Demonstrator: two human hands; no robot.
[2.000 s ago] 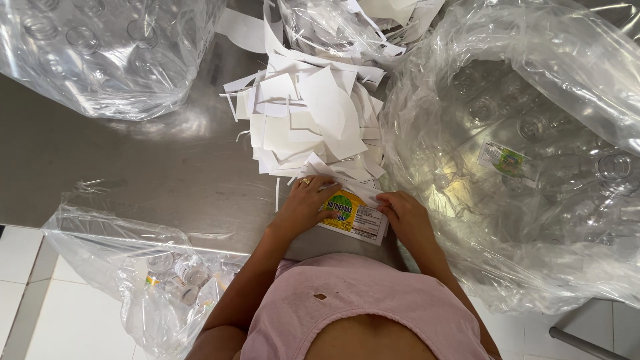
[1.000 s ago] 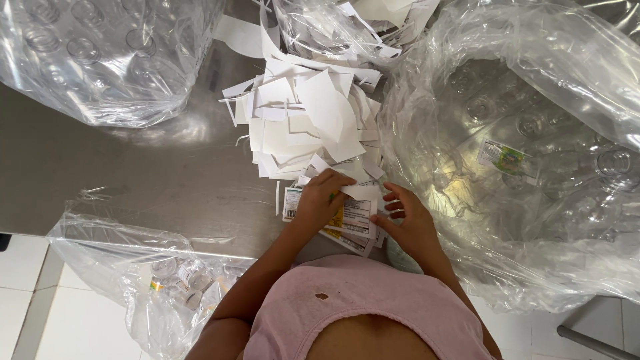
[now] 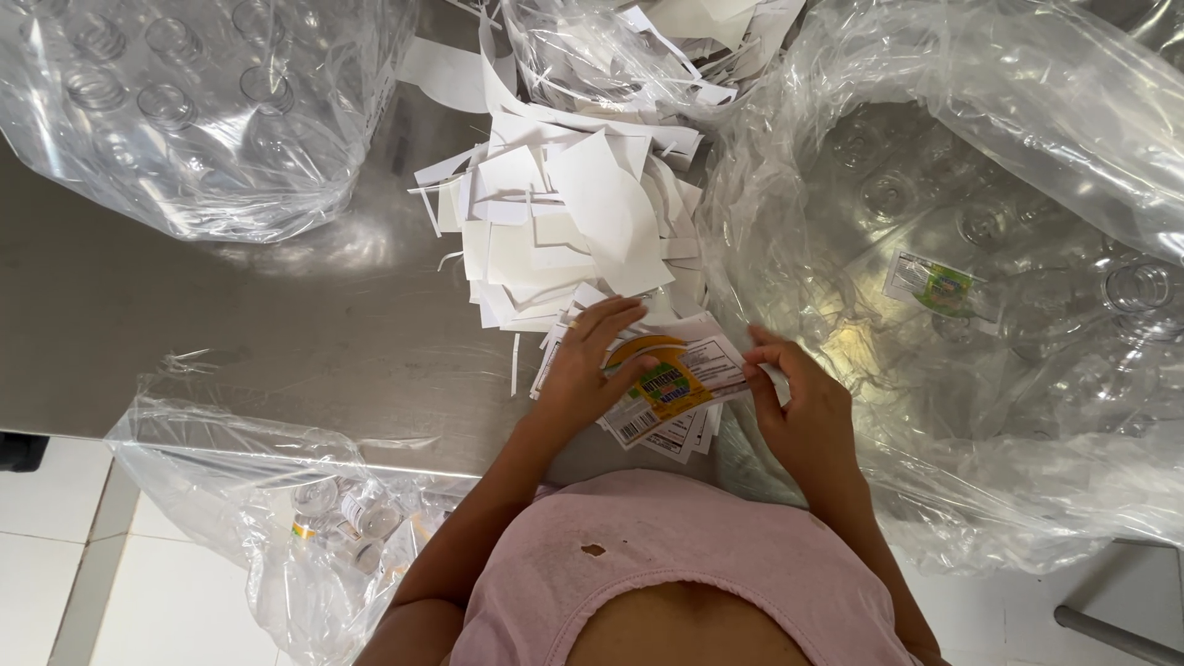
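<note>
A printed label (image 3: 680, 375), yellow and green with black text, lies tilted over a stack of similar labels (image 3: 683, 437) near the table's front edge. The thumb of my left hand (image 3: 592, 361) rests on its left part, the fingers spread above it. My right hand (image 3: 797, 402) pinches the label's right end between thumb and fingers. Just beyond my hands is a heap of white backing paper scraps (image 3: 573, 222). Another label (image 3: 943, 289) shows at the large clear plastic bag of bottles on the right.
Clear plastic bags of bottles stand at the back left (image 3: 185, 120) and right (image 3: 925, 388) of the metal table (image 3: 305, 351). A bag with paper scraps (image 3: 601, 55) is at the back. Below the front edge hangs a bag (image 3: 240, 499) of small labelled containers.
The yellow and green label has come into full view between my hands, tilted over the stack. My left hand has opened out, and my right hand has closed on the label's end.
</note>
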